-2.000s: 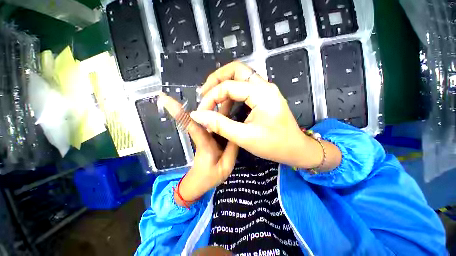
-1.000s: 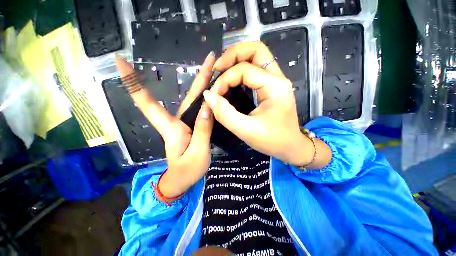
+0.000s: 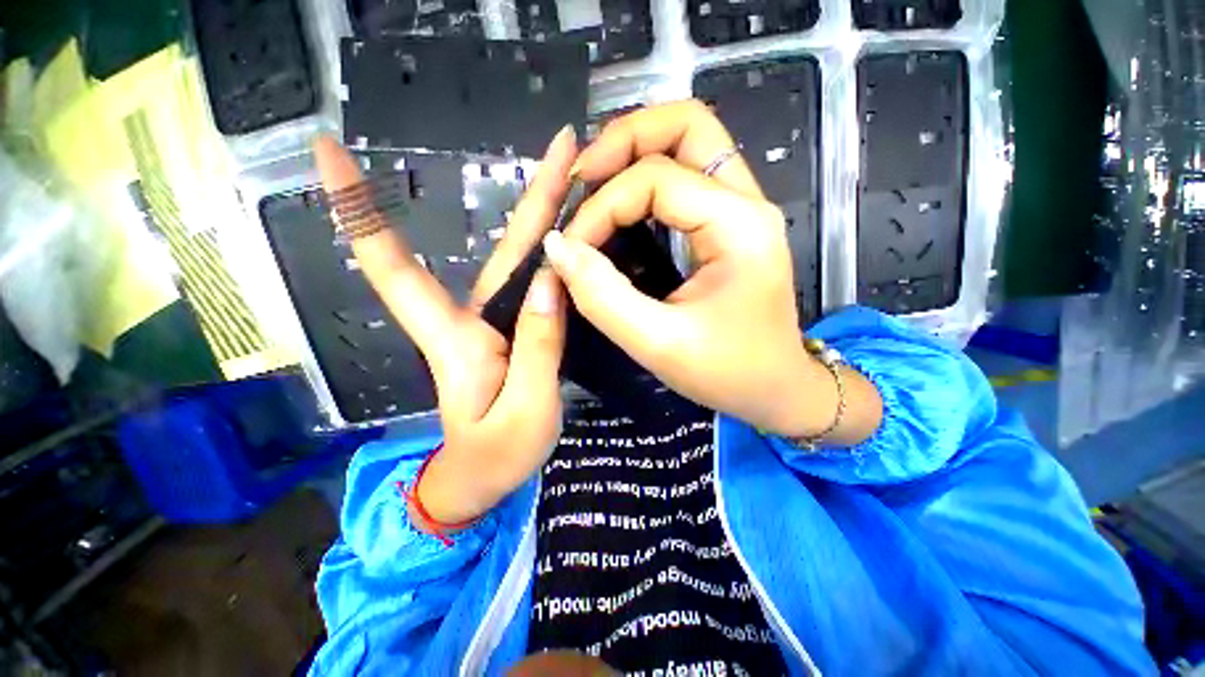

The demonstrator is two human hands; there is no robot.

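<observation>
A thin black housing (image 3: 615, 324) is held on edge between my hands in front of my chest, largely hidden by my fingers. My left hand (image 3: 463, 344) grips its left side between thumb and a finger. Its index finger points up and away, with several fine dark strips (image 3: 366, 208) lying across it. My right hand (image 3: 700, 265) has thumb and index fingertip pinched together at the housing's upper edge; whether a strip is between them cannot be told. The blister tray (image 3: 840, 159) lies beyond, with black housings in its pockets. A flat dark sheet (image 3: 463, 95) lies over some pockets.
A pale yellow strip sheet (image 3: 198, 251) with dark lines lies left of the tray, beside yellow sheets and crumpled clear film (image 3: 40, 284). Shiny clear stacked trays (image 3: 1143, 251) stand at the right. A blue stool (image 3: 192, 456) is at the lower left.
My right fingertips have left the strips on my left index finger and come to the housing's edge. My left index finger has spread away. The view has shifted, so the tray sits higher.
</observation>
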